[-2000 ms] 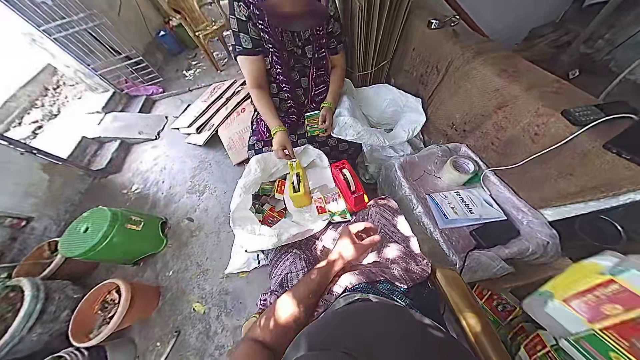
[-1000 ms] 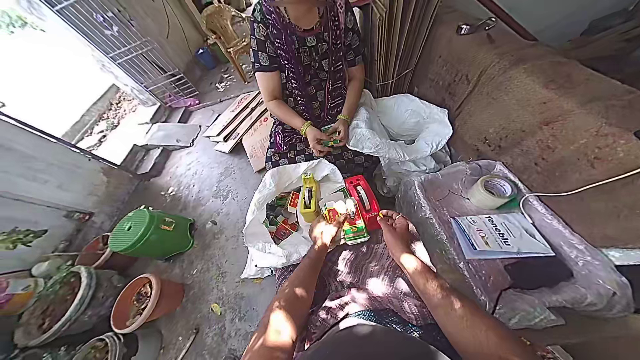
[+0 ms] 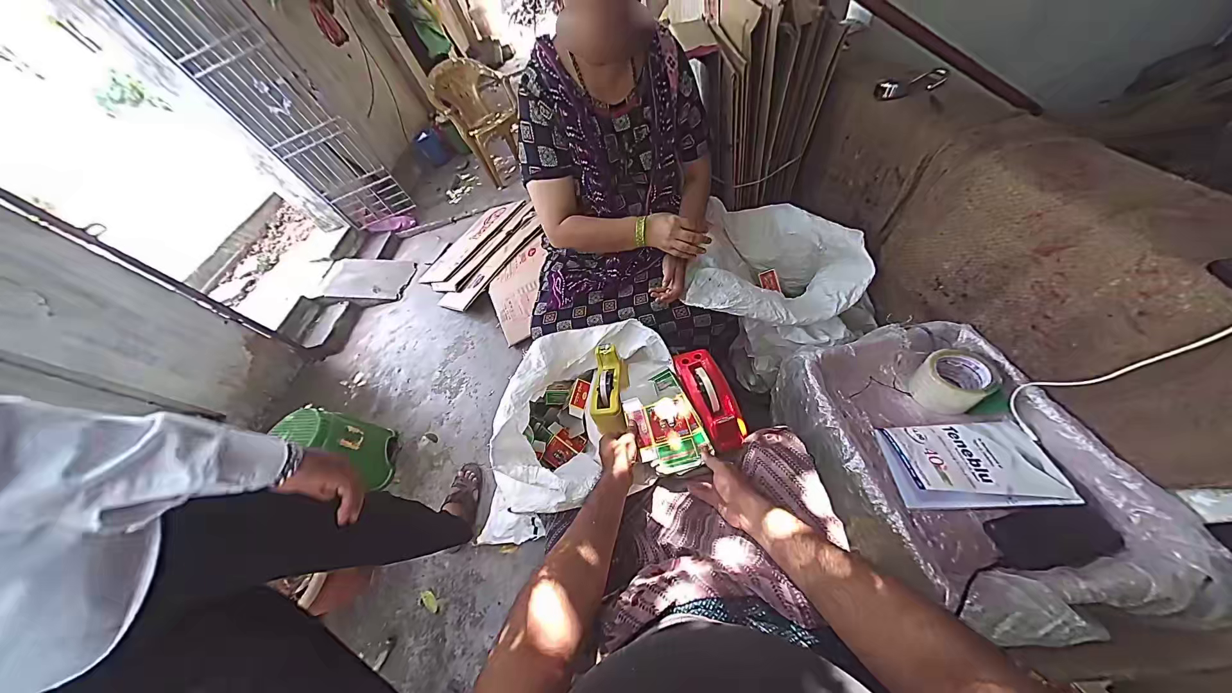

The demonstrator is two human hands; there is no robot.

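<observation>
Between my left hand (image 3: 619,454) and my right hand (image 3: 724,489) lie green, red and yellow small cartons (image 3: 674,433) in bright sun. My left fingers are at their left edge, my right fingers at their lower right; whether either hand grips them I cannot tell. Just beyond my left hand is a yellow tape dispenser (image 3: 606,390), and a red tape dispenser (image 3: 710,399) lies right of the cartons. A white woven sack (image 3: 525,423) in front of me holds several small boxes (image 3: 563,438). Checked cloth (image 3: 712,558) covers my lap.
A co-worker (image 3: 616,183) sits opposite, hands together, beside another white sack (image 3: 808,250). At left, another person in a light sleeve (image 3: 144,472) is close by a green plastic stool (image 3: 337,443). On the right, a plastic-wrapped surface (image 3: 857,462) bears a tape roll (image 3: 953,380) and a printed booklet (image 3: 977,465).
Another person has come into view at the left. My left hand, on my lap two seconds ago, is now at the cartons, and my right hand has come into view. The co-worker's carton has left their hands.
</observation>
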